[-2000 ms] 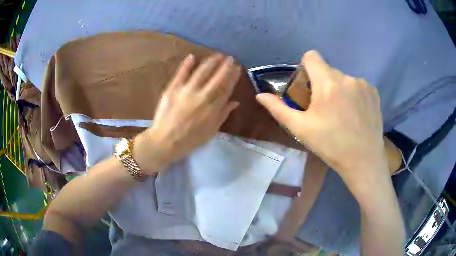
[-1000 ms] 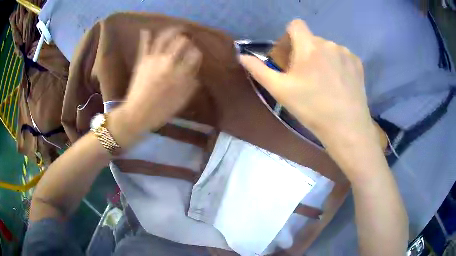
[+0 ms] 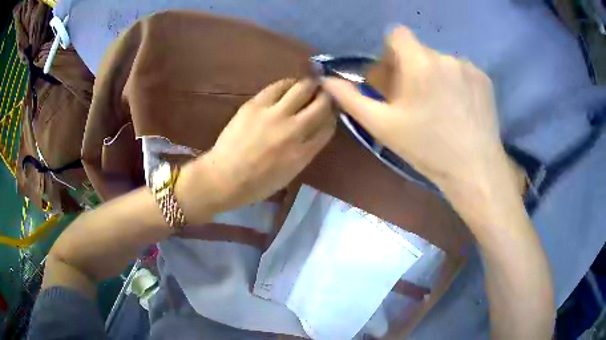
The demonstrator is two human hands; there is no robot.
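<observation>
A brown garment piece (image 3: 199,73) lies on the padded table, with white pocketing (image 3: 359,272) and narrow brown facing strips (image 3: 219,234) on its near side. My left hand (image 3: 276,136), with a gold watch on the wrist, has its fingertips together at the garment's far edge, beside the iron's tip. What they pinch is partly hidden. My right hand (image 3: 425,109) is around the handle of the steam iron (image 3: 385,149), which is mostly covered by the hand. The iron sits at the garment's right edge.
The blue-grey padded table (image 3: 465,33) spreads behind and to the right. A tied brown garment bundle (image 3: 56,113) hangs at the left, over a green floor with yellow wire racks. The iron's dark hose (image 3: 565,169) runs off to the right. A loose thread curls at the garment's left.
My left hand has moved right from the middle of the brown cloth to its edge by the iron. The cloth and pocketing have shifted right and turned since the earliest frame.
</observation>
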